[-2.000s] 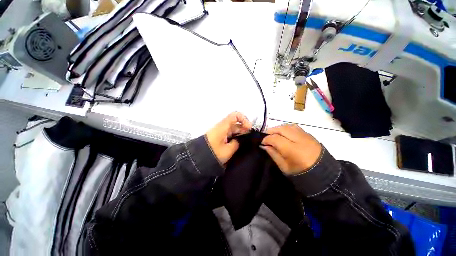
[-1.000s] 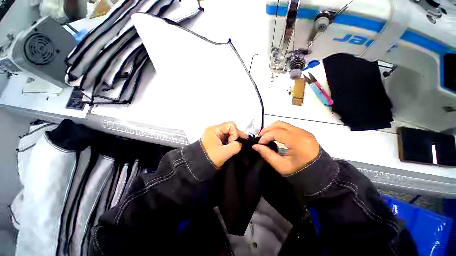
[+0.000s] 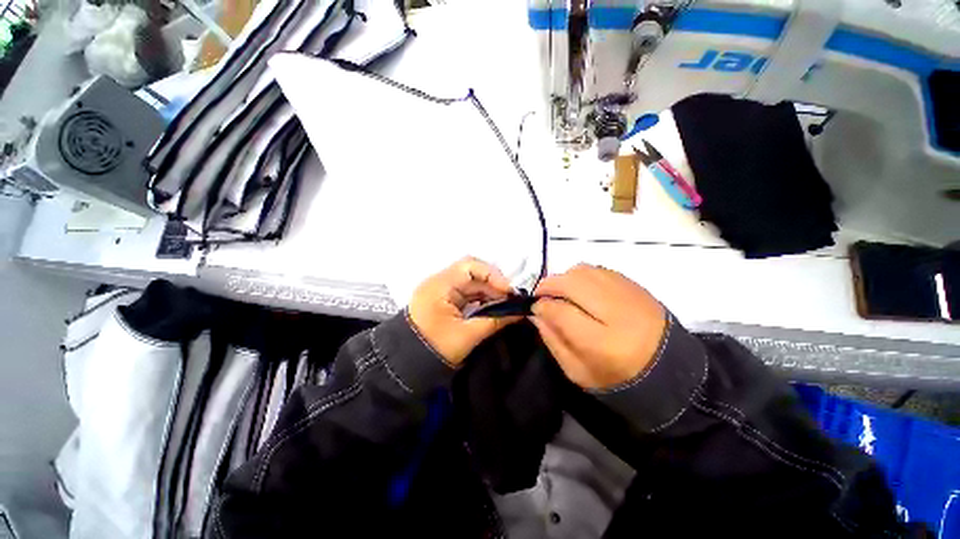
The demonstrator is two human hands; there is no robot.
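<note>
My left hand (image 3: 455,307) and my right hand (image 3: 602,324) meet at the table's front edge. Both pinch a black fabric piece (image 3: 511,405), which hangs down toward my lap. The near corner of a white garment panel (image 3: 421,174) with a thin black edge line reaches the fingertips. The panel lies flat on the table, left of the needle area. The fingers hide how the black piece and the panel meet.
The sewing machine (image 3: 726,53) stands at upper right. Near it are a tan block (image 3: 624,184), thread snips (image 3: 674,181), a stack of black pieces (image 3: 753,179) and a phone (image 3: 907,281). A bundle of panels (image 3: 237,158), a grey vented device (image 3: 95,142) and hanging panels (image 3: 126,400) are left. A blue crate (image 3: 895,447) is below right.
The fingers have shifted their grip on the black piece, and a fold of it now shows at my left fingertips. The hanging part has changed shape. The view has also shifted slightly.
</note>
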